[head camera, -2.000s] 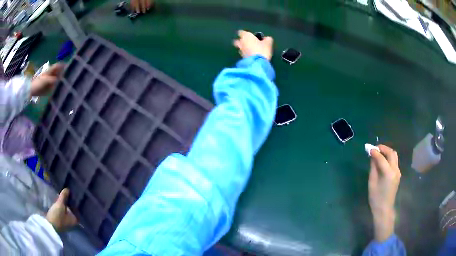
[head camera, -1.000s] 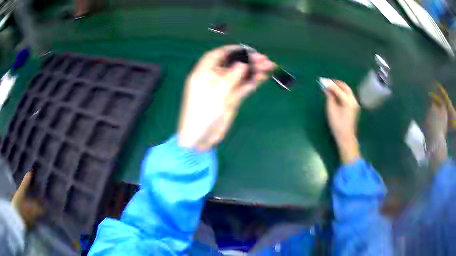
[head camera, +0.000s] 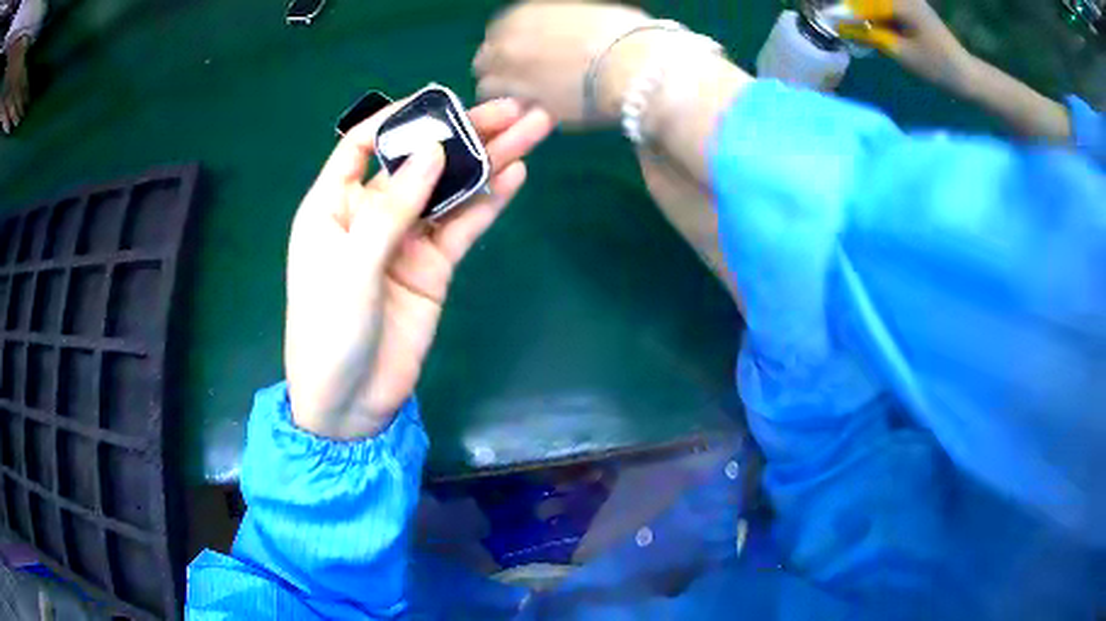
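My left hand (head camera: 364, 267) holds a smartwatch unit (head camera: 455, 182) with a glossy black face and pale rim, the thumb on its face. A white patch shows on the face; I cannot tell whether it is a wipe or a reflection. A second smartwatch unit (head camera: 363, 112) shows just behind my fingers, partly hidden. My right wrist (head camera: 687, 200) shows bare below another person's arm that crosses over it; the fingers of my right hand are hidden.
Another person's braceleted hand (head camera: 546, 61) reaches in from the right. A neighbour's hand with yellow finger cots (head camera: 891, 27) is beside the white bottle (head camera: 801, 55). The dark parts tray (head camera: 176, 291) is at left. Another watch unit (head camera: 306, 11) lies at the top edge.
My left hand has come back from the far mat with the watch unit and turned its face into view. Another person's arm has come in over my right hand. The view has shifted.
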